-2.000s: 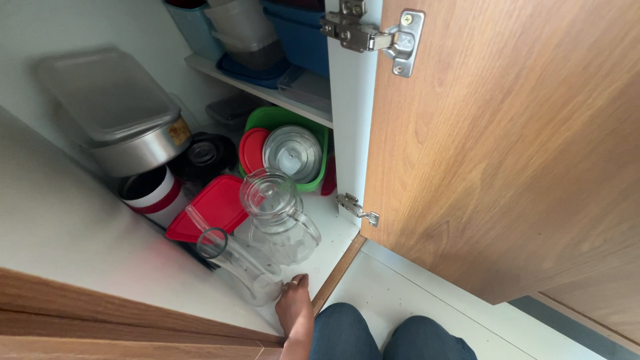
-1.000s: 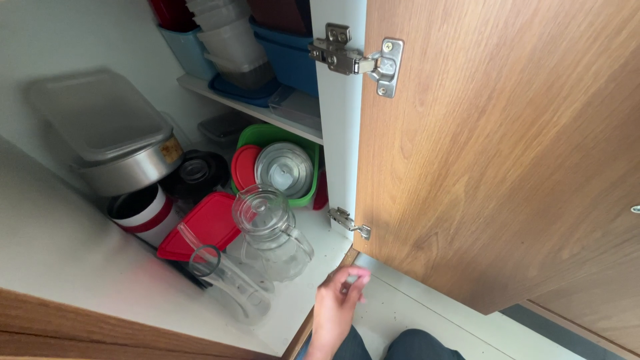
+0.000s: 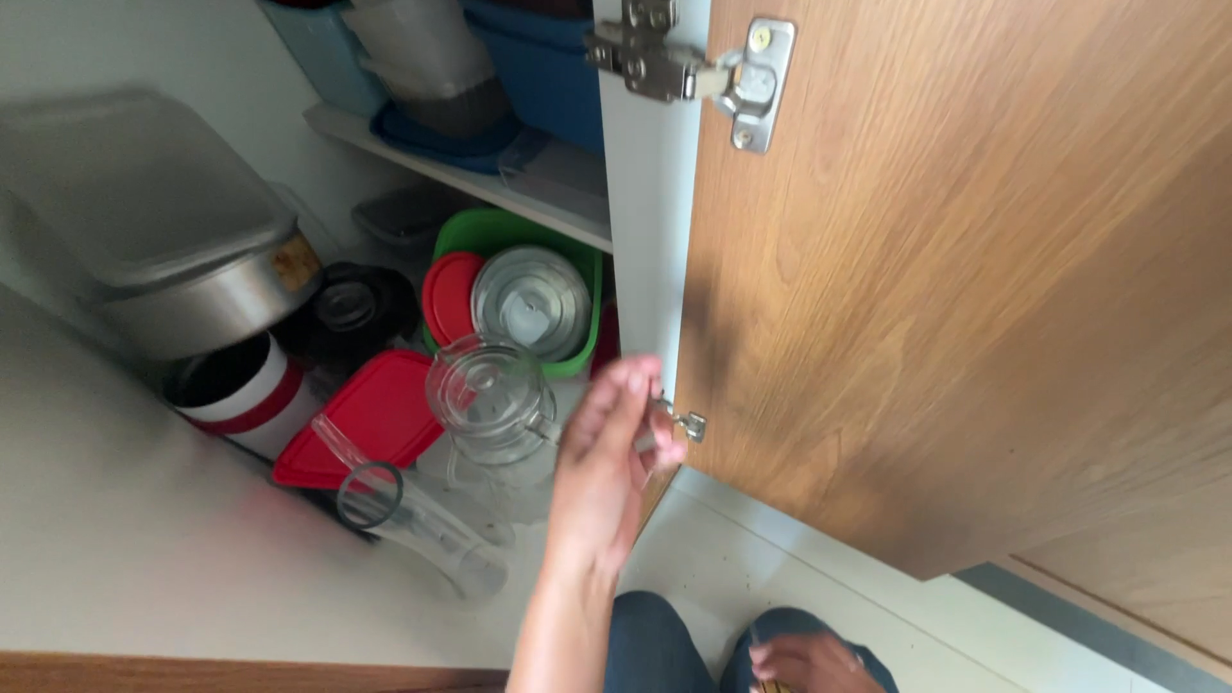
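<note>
My left hand (image 3: 611, 457) is raised in front of the cabinet opening, beside the lower door hinge (image 3: 691, 425), with its fingers bent; whether something small is between them cannot be told. Just left of it stands a lidded glass jug (image 3: 489, 399), partly hidden by the hand. A tall clear glass vessel (image 3: 423, 529) stands on the cabinet floor, nearer to me. My right hand (image 3: 813, 664) is low at the bottom edge, over my knee, blurred and partly cut off. A small yellowish-brown thing shows by its fingers; its grip is unclear.
Behind the jug, a green plastic tub (image 3: 467, 229) holds a round glass container (image 3: 532, 298) and a red lid (image 3: 450, 296). A red rectangular lid (image 3: 371, 419), a white-and-red canister (image 3: 252, 404) and metal pans (image 3: 192, 303) are at left. The open wooden door (image 3: 914, 289) fills the right.
My left hand has risen from low beside the tall glass vessel to the height of the lower hinge. My right hand has come into view at the bottom.
</note>
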